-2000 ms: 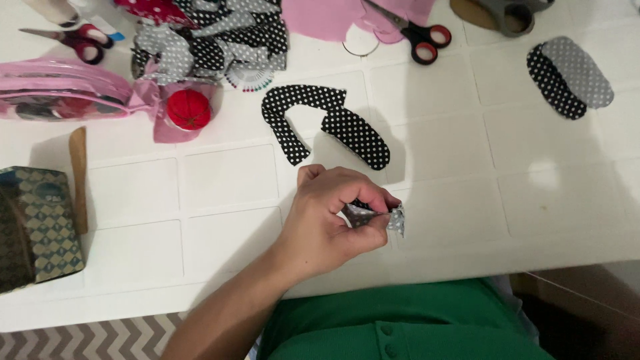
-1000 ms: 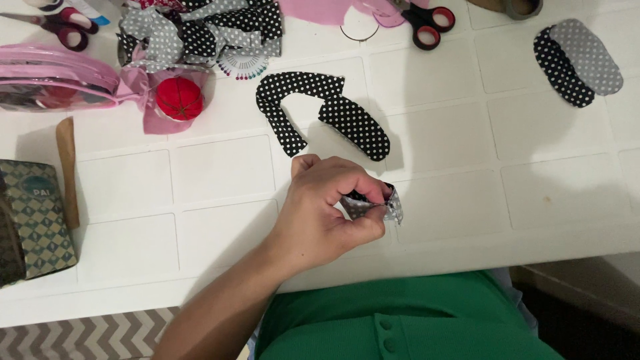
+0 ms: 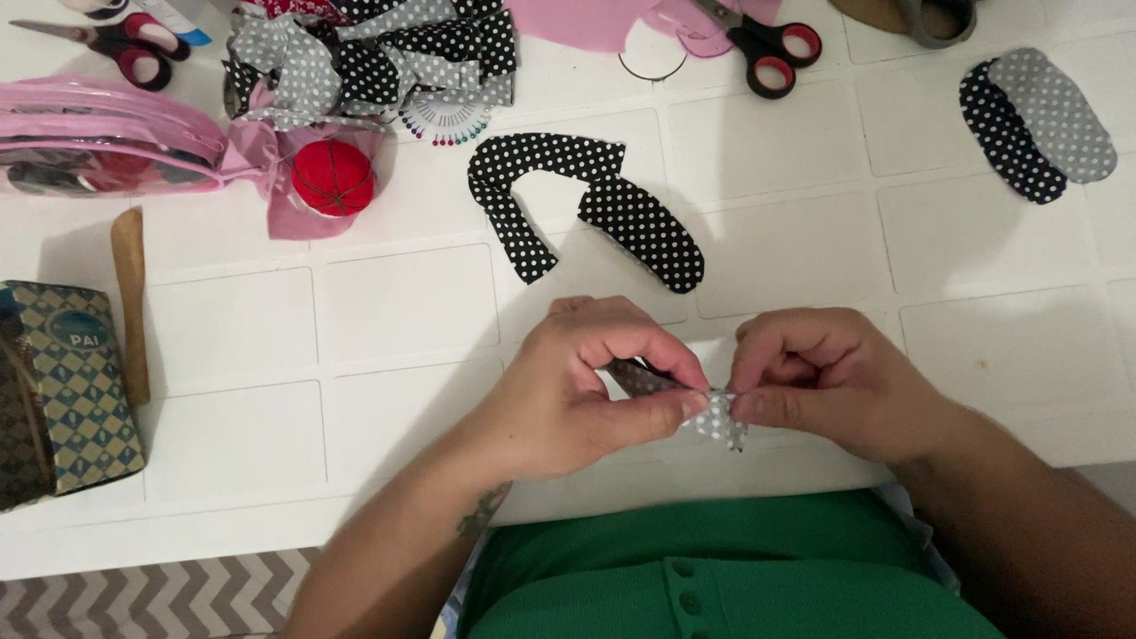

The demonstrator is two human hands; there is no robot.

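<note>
My left hand (image 3: pixel 603 390) pinches a small piece of polka-dot fabric (image 3: pixel 721 421), grey-white on the side that shows, with a darker fold inside the fingers. My right hand (image 3: pixel 816 382) grips the same piece at its right edge between thumb and forefinger. Whether a pin or needle is between the fingertips cannot be told. Beyond my hands lie a curved black polka-dot fabric strip (image 3: pixel 506 182) and, touching its right end, an oval black polka-dot piece (image 3: pixel 646 232). Two overlapping oval pieces, one black (image 3: pixel 1007 133) and one grey (image 3: pixel 1056 115), lie at the far right.
Red-and-black-handled scissors (image 3: pixel 770 53) lie at the back, near pink fabric (image 3: pixel 577 22). Back left are polka-dot scraps (image 3: pixel 364 67), a pin wheel (image 3: pixel 444 115), a red pincushion (image 3: pixel 333 177), a pink clear pouch (image 3: pixel 106 138) and more scissors (image 3: pixel 124 44). A patterned box (image 3: pixel 89 390) stands left, beside a wooden stick (image 3: pixel 131 306).
My right hand has come into view from the right and now holds the fabric piece beside my left hand. My left hand keeps its pinch on it.
</note>
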